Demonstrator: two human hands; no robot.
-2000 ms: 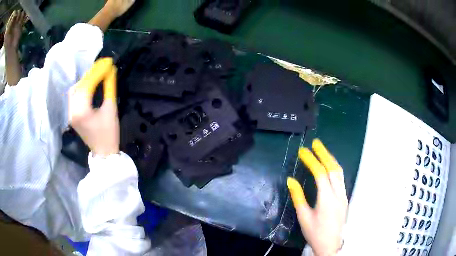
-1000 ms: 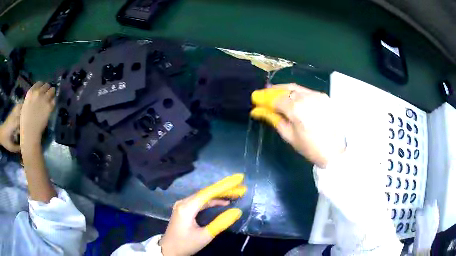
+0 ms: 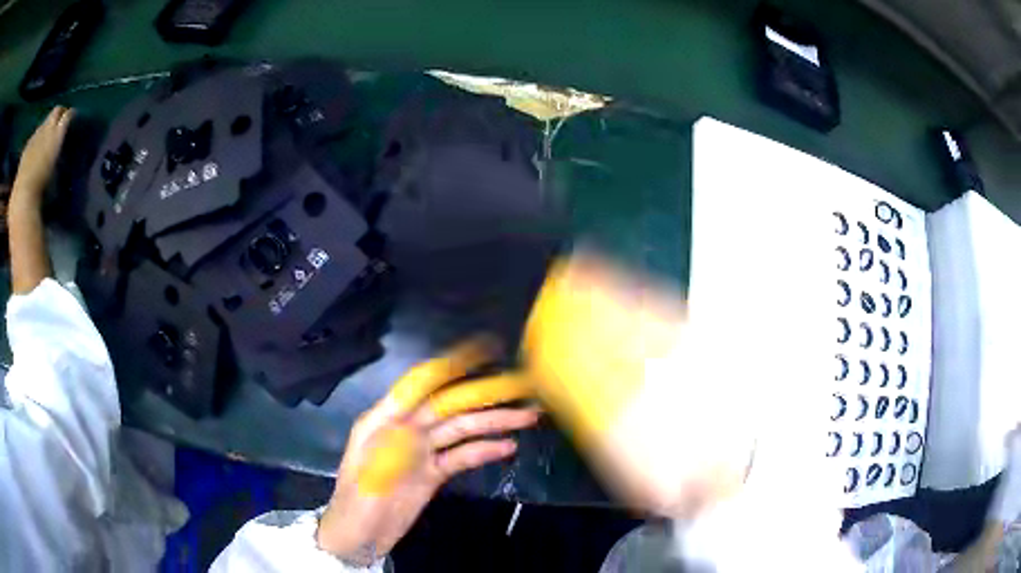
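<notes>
A dark, blurred flat black cover [image 3: 481, 274] lies in front of the neater cover stack [image 3: 442, 151] and seems to run down to my right fingers. My right hand [image 3: 610, 369], strongly blurred, with yellow-orange finger cots, closes at this cover's lower right edge; the exact grip is blurred. My left hand [image 3: 431, 431] is below the cover, fingers spread and pointing right, with nothing visible in it. The loose pile of black covers [image 3: 269, 263] lies at the left, its printed icons showing. The white ring tray [image 3: 761, 336] at the right holds rows of small black rings.
A torn, taped seam [image 3: 532, 99] marks the table's back edge. Boxy black units [image 3: 797, 69] lie on the green surface beyond, some with pale labels. A second white tray [image 3: 980, 336] stands at the far right. Another person's forearm [image 3: 34, 213] reaches in at the far left.
The view has shifted right, so the pile appears farther left. My right hand has moved from the cover stack down and towards me, with a dark cover by its fingers. My left fingers have spread.
</notes>
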